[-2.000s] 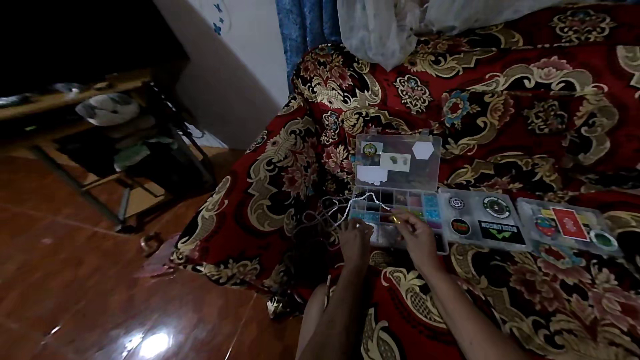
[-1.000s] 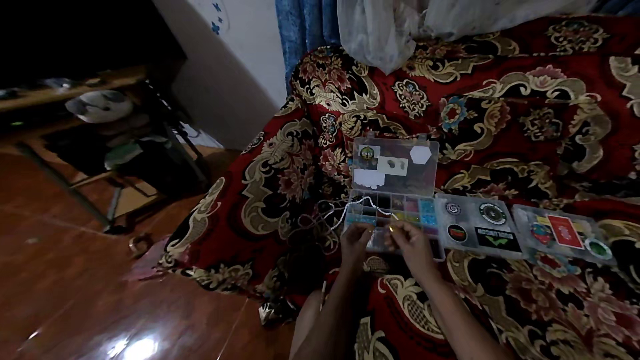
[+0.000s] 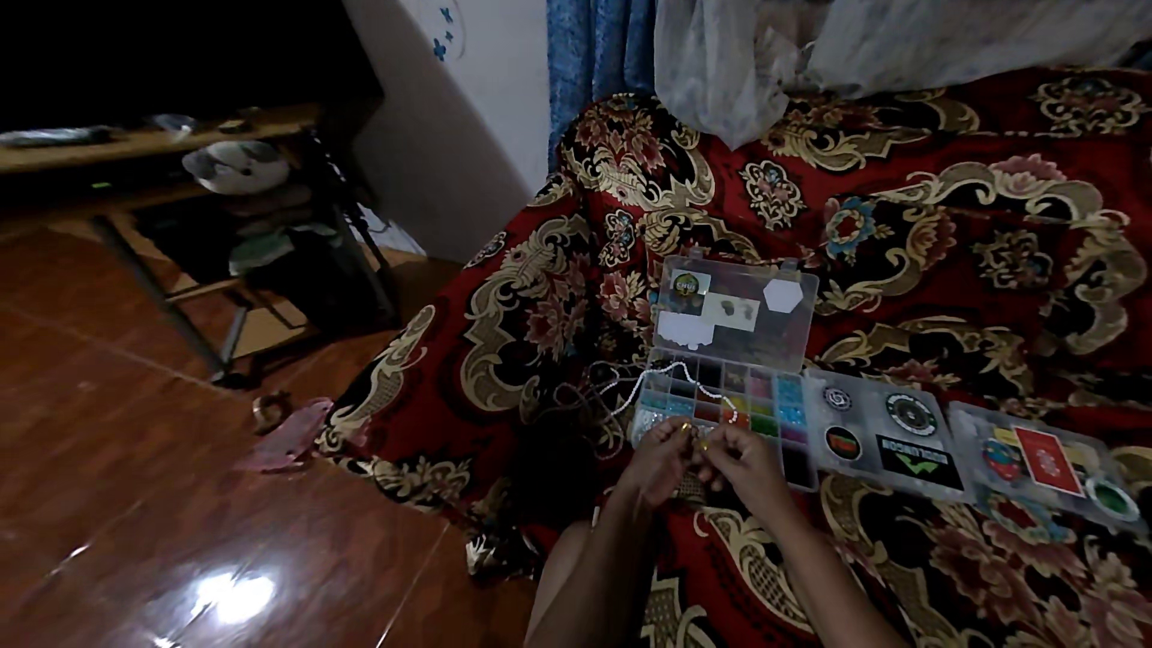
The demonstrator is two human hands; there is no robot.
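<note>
My left hand [image 3: 661, 461] and my right hand [image 3: 740, 461] are close together over the front edge of an open plastic compartment box [image 3: 729, 396]. Both have fingertips pinched, with small yellow spots at the tips; what lies between the fingers is too small to tell. The box holds beads in several colours, among them light blue, green and orange, and its clear lid [image 3: 736, 313] stands raised at the back with stickers on it. A strand of white beads [image 3: 637, 389] lies over the box and reaches down near my right fingers. Its left part loops onto the sofa cover.
Two closed plastic boxes with stickers, one beside the open box [image 3: 862, 423] and one farther right [image 3: 999, 445], rest on the patterned red sofa cover [image 3: 531, 315]. A wooden stand [image 3: 162, 148] with a plush toy [image 3: 236, 169] is at the left. A pink item [image 3: 288, 439] lies on the tiled floor.
My hands have come closer together than two seconds ago, when they were apart over the box. The white strand's bend over the box has changed shape.
</note>
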